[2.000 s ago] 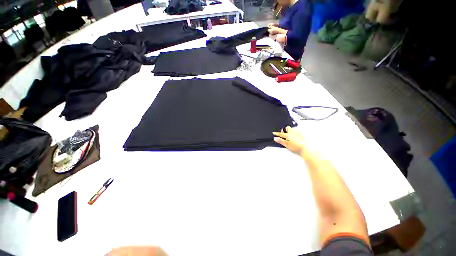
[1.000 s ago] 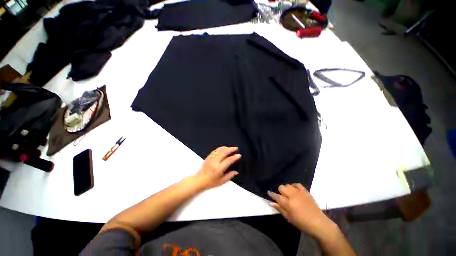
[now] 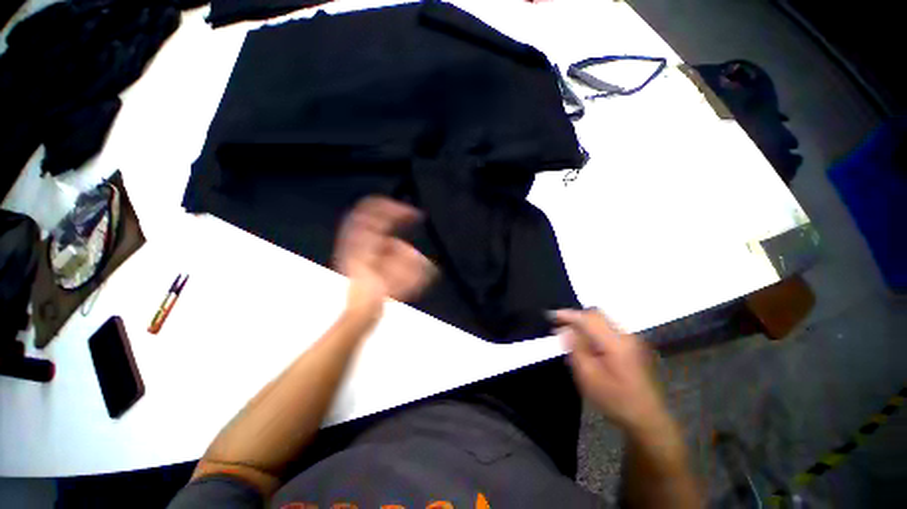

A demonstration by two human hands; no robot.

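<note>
A large black cloth panel [image 3: 328,89] lies on the white table, its near part folded and rumpled towards the table's front edge. My left hand [image 3: 383,249] is blurred over the cloth's near left edge, fingers apart, with nothing visible in it. My right hand [image 3: 602,358] is at the table's front edge, by the near right corner of the cloth. Its thumb and forefinger are close together. It is blurred, and I cannot tell if it holds the cloth or something small.
Thread snips [image 3: 168,303] and a smartphone [image 3: 116,366] lie at the left. A round item in clear wrapping [image 3: 84,237] sits on a brown cloth [image 3: 48,316]. More black cloth [image 3: 75,80] lies at the upper left. A dark strap loop [image 3: 619,78] lies at the upper right.
The view has shifted. The cloth's near part, spread flatter before, is now folded and bunched. My left hand has lifted off its edge, and my right hand has moved to its near right corner.
</note>
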